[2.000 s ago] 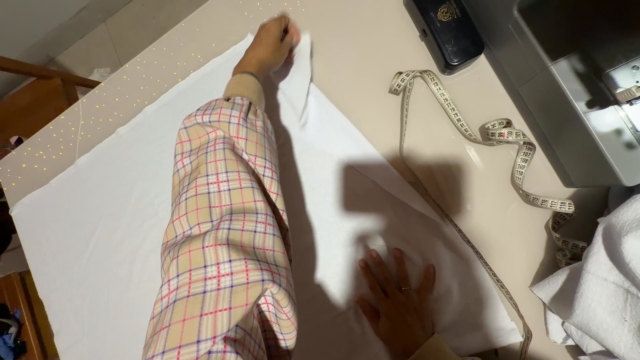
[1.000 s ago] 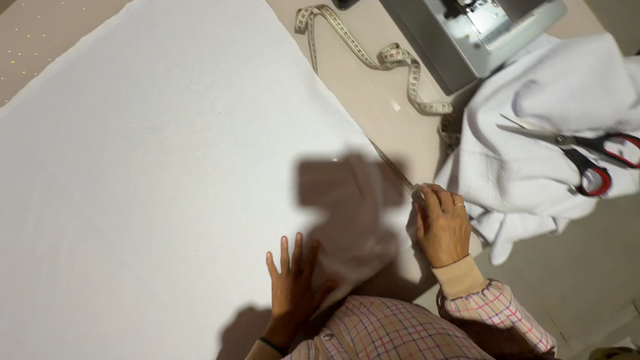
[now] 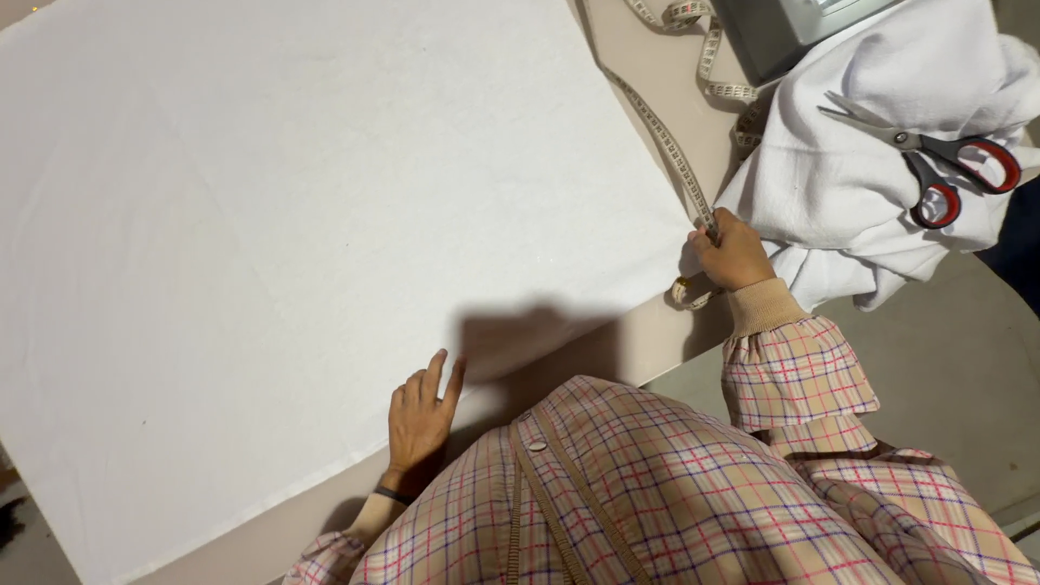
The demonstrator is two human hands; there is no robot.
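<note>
White fabric lies spread over the table. My left hand rests on its near edge, fingers apart and holding nothing, with a dark band at the wrist. At the fabric's right corner, my right hand pinches a measuring tape between thumb and fingers. The tape runs from there up along the fabric's right edge, and its short end curls below the hand on the tabletop. Whether the hand also grips the fabric corner, I cannot tell.
A bunched white cloth hangs over the table edge at the right, with red-and-black-handled scissors lying partly open on it. Part of a grey machine stands at the top right. The near table edge runs diagonally past my body.
The fabric beside my hands, folded over two seconds ago, now lies flat there. My right hand has taken hold of the tape at the corner. The view has shifted strongly.
</note>
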